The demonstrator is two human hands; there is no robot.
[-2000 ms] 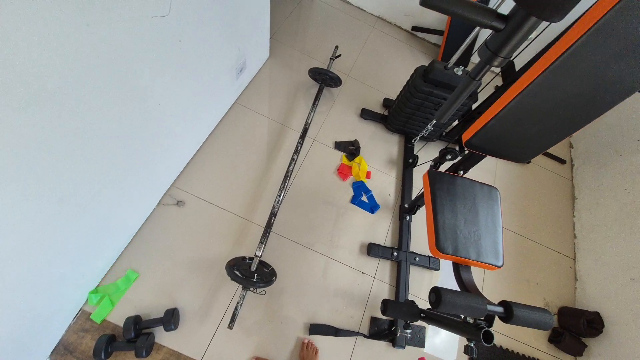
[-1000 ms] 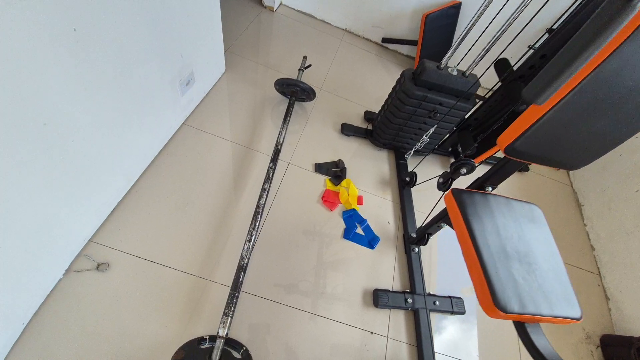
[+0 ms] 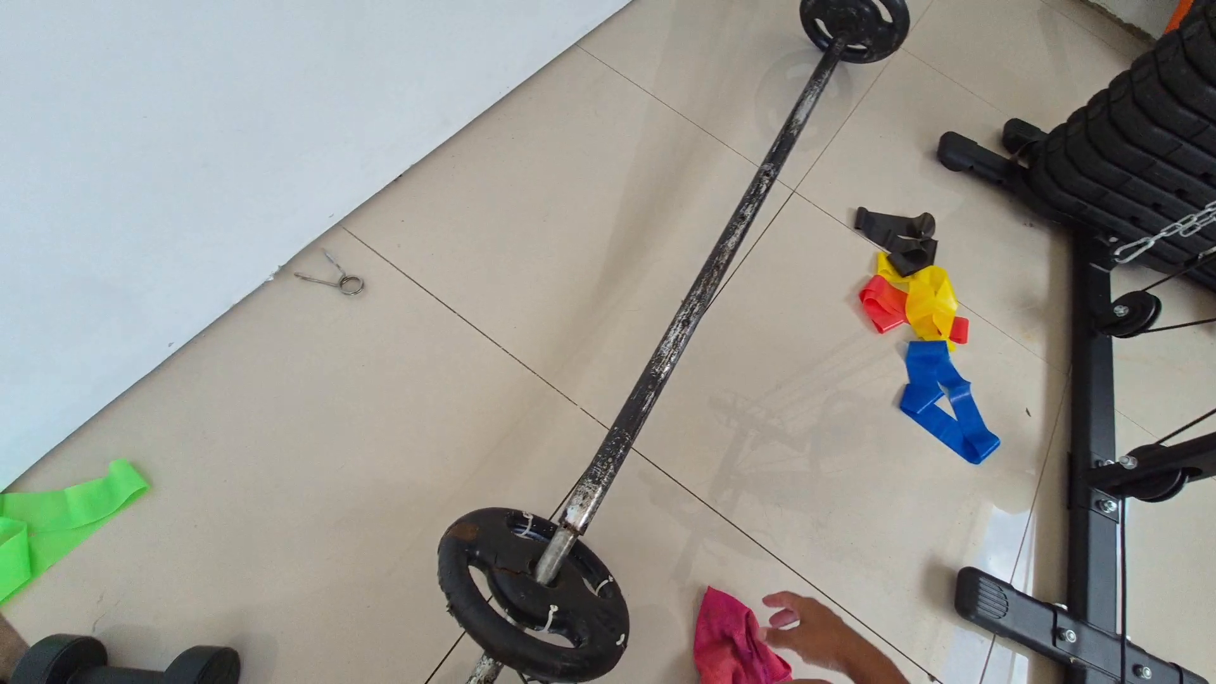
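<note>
My right hand (image 3: pixel 822 636) reaches in at the bottom edge, its fingers bent and spread at the right side of a crumpled pink cloth (image 3: pixel 731 641). Whether the fingers grip the cloth is unclear. A sliver of skin below it is cut off by the frame; my left hand cannot be made out. Up and left of the cloth, a black weight plate (image 3: pixel 532 594) sits on the near end of a worn barbell bar (image 3: pixel 689 313). Another black plate (image 3: pixel 855 24) is on the far end. The bar runs diagonally over the tiled floor.
Black, yellow (image 3: pixel 931 299), red (image 3: pixel 882 304) and blue resistance bands (image 3: pixel 950 408) lie right of the bar. A home gym's black frame (image 3: pixel 1092 380) and weight stack (image 3: pixel 1130 142) stand at right. A spring collar (image 3: pixel 350 283), green band (image 3: pixel 76 503) and dumbbell (image 3: pixel 204 665) are at left, near a white wall (image 3: pixel 237 123).
The view has moved closer to the barbell. My right hand and the pink cloth have come into view at the bottom. The bands and spring collar still lie on the floor.
</note>
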